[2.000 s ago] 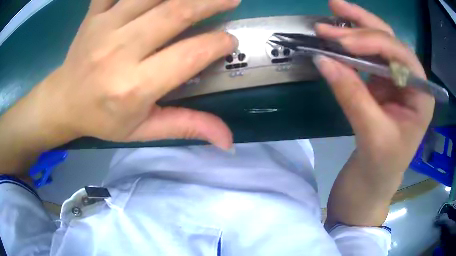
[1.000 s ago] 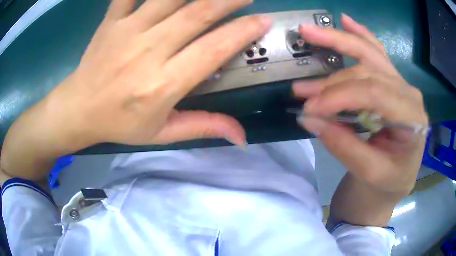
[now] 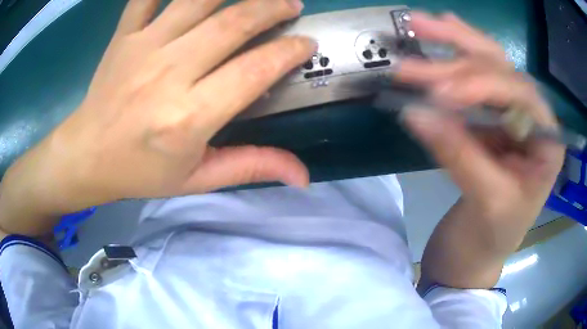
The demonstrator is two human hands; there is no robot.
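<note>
The silver-grey fixture plate (image 3: 347, 32) lies on the green bench top in front of me. Two stations with dark holes and a short slot show on it. My left hand (image 3: 174, 103) is spread over the plate's left part, with fingertips resting on it near one station; it covers the rest. My right hand (image 3: 483, 96) is blurred at the plate's right end and holds the tweezers (image 3: 476, 117), with a yellowish wrap on the shank. The tweezer tips are blurred near the plate's lower edge; whether they hold anything cannot be told.
The green bench top (image 3: 347, 141) has its front edge just before my white uniform (image 3: 277, 257). A black tray (image 3: 569, 51) is at the far right. Blue plastic items (image 3: 573, 186) are below the bench at right and left.
The tweezers were over a right station, then swung below the plate, and now are back near its lower edge. The plate shifted right, then slightly left; my left hand stays on it.
</note>
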